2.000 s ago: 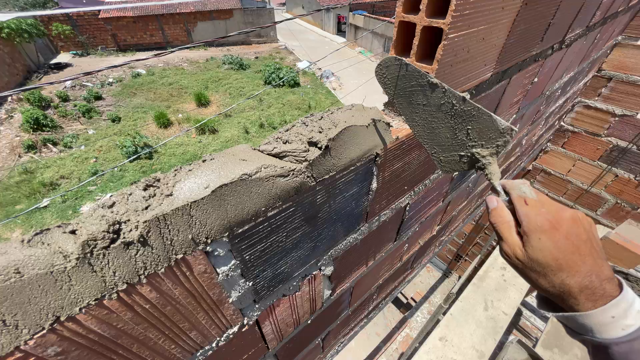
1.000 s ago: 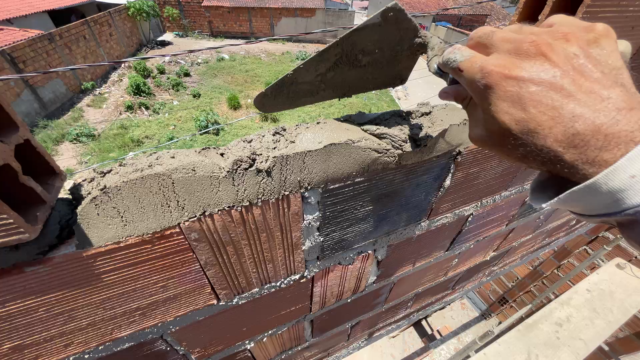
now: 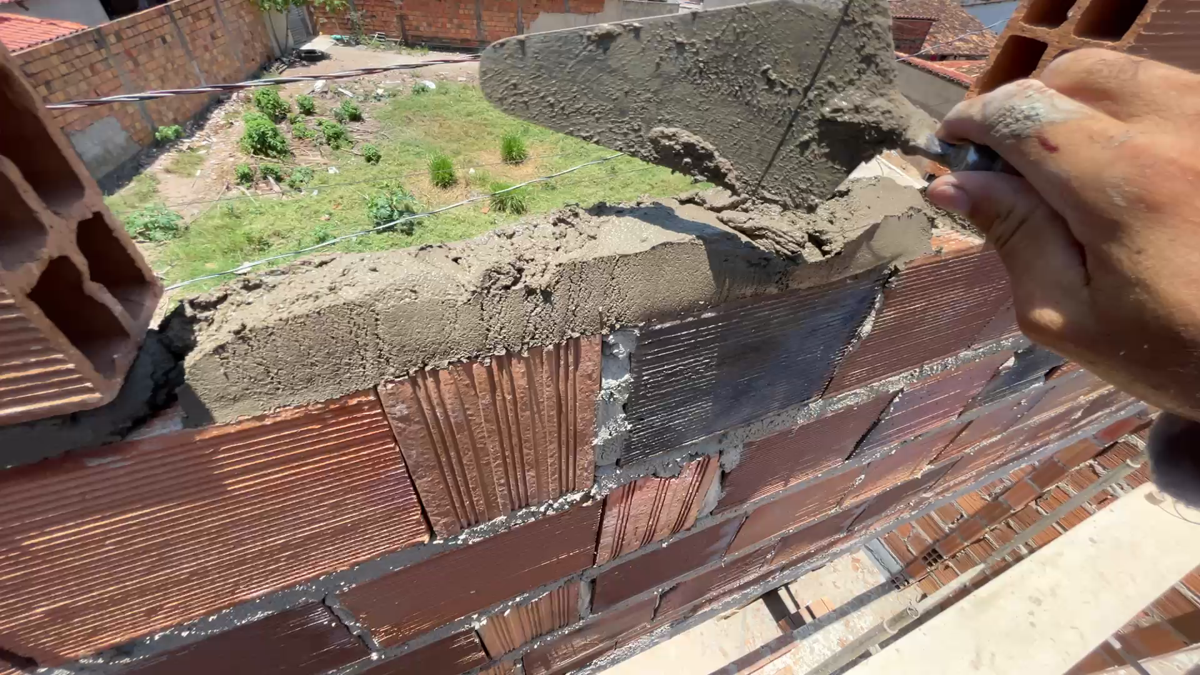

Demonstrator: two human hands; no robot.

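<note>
At the upper right my right hand (image 3: pixel 1097 206) grips the handle of a mortar-coated masonry trowel (image 3: pixel 694 94). The blade points left, tilted, and its lower edge is at the right part of a thick bed of wet mortar (image 3: pixel 450 300). This bed runs along the top of a wall of ribbed hollow clay blocks (image 3: pixel 216 516). A dark, wet-looking block (image 3: pixel 741 366) is set just below the mortar. At the left end stands a hollow clay block (image 3: pixel 66 272) with its cells showing. My left hand is out of view.
Twisted cable (image 3: pixel 272 84) and a thin wire (image 3: pixel 403 220) cross beyond the wall, above a grassy lot (image 3: pixel 562 169). Another hollow block (image 3: pixel 1078 37) stands at the upper right, behind my hand. Down at the lower right are a pale beam or board (image 3: pixel 1050 591) and more brickwork.
The trowel has come down to the mortar bed from above it, where it was held a second ago. The view has swung left, bringing in the left-hand block.
</note>
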